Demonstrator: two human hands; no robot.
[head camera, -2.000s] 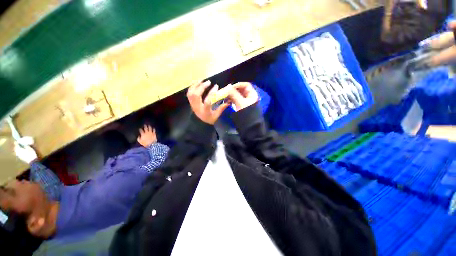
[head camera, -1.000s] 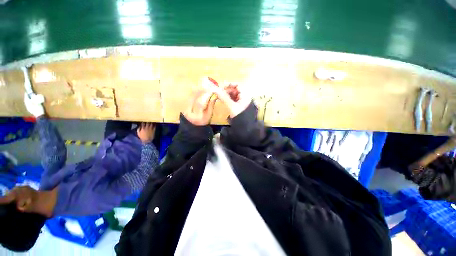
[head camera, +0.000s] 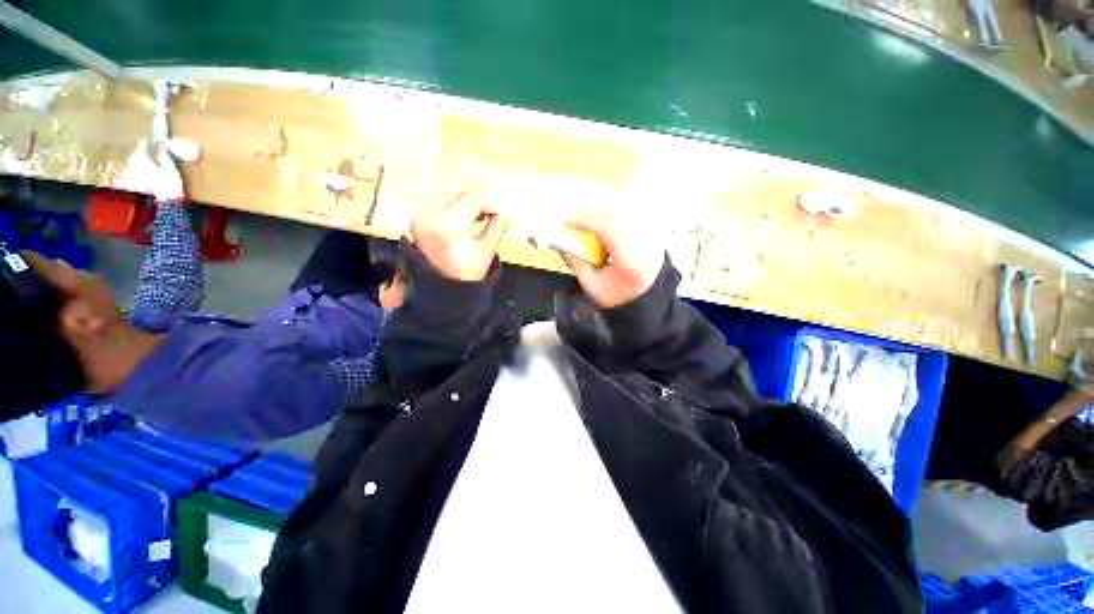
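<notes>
My right hand (head camera: 624, 262) is shut on a yellow tape roll (head camera: 584, 245) near the bench's front edge. My left hand (head camera: 454, 240) is a little to the left, with its fingers bent together at the end of a pale tape strip (head camera: 530, 230). The strip spans the gap between my hands and is washed out by glare. The fingertips of both hands are hard to make out.
The cardboard-covered bench (head camera: 768, 246) runs beside the green conveyor (head camera: 576, 72). Pale parts (head camera: 1016, 314) lie at right. A blue crate of parts (head camera: 854, 402) stands below the bench. A person in purple (head camera: 252, 360) sits at left, a gloved hand on the bench.
My hands have moved apart from where they overlapped over the bench, and the yellow roll now shows in my right hand. The camera view has turned, shifting bench and neighbour.
</notes>
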